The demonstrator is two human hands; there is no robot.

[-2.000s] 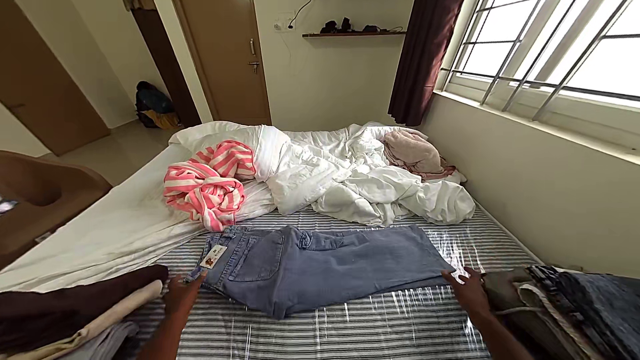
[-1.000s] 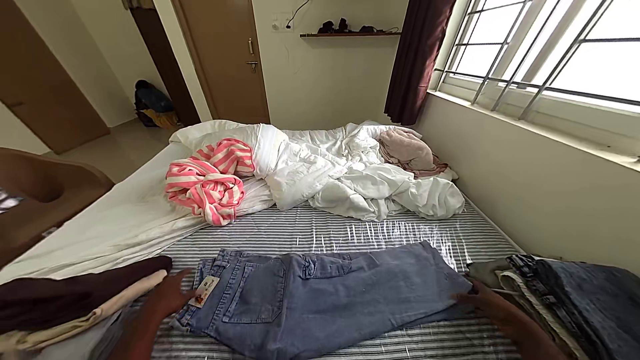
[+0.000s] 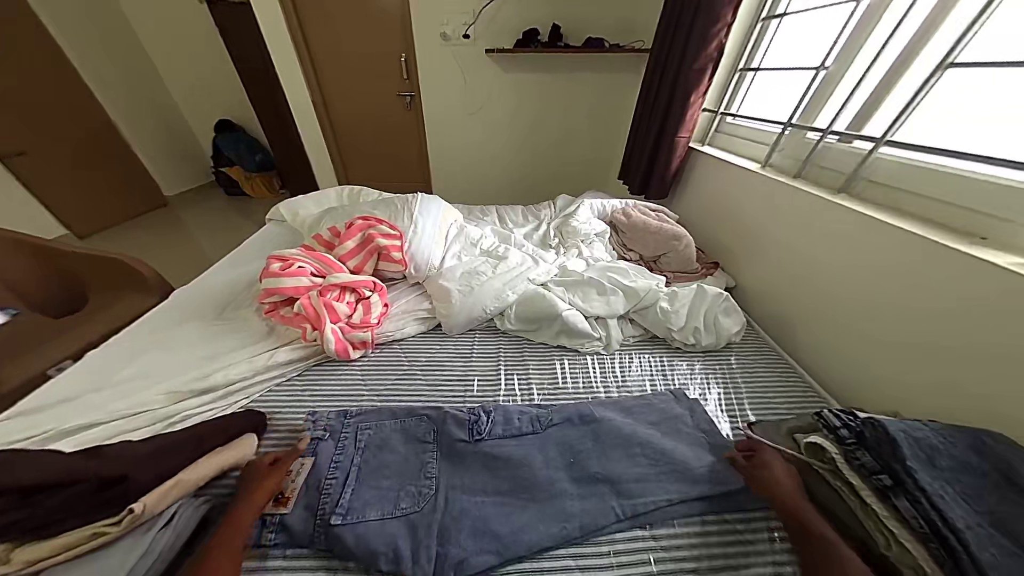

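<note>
A pair of blue denim trousers (image 3: 512,472) lies sideways and folded lengthwise on the striped mattress (image 3: 448,360), its waistband to the left and leg ends to the right. My left hand (image 3: 268,476) is at the waistband, beside the patch (image 3: 290,486); its fingertips touch the denim, and whether they pinch it is unclear. At the leg ends, my right hand (image 3: 760,468) has its fingers closed on the hem. Close to my left hand is a pile of dark and cream clothes (image 3: 136,488). Folded trousers (image 3: 896,472) are stacked beside my right hand.
Behind the trousers lie a pink-and-white striped cloth (image 3: 328,288), a crumpled white sheet (image 3: 560,272) and a beige blanket (image 3: 656,240). A brown chair (image 3: 72,296) stands at the left. The wall (image 3: 864,296) and barred window (image 3: 864,88) are on the right.
Since one second ago, the trousers lie a little farther from me on the mattress and reach farther left. Both hands remain at the two ends.
</note>
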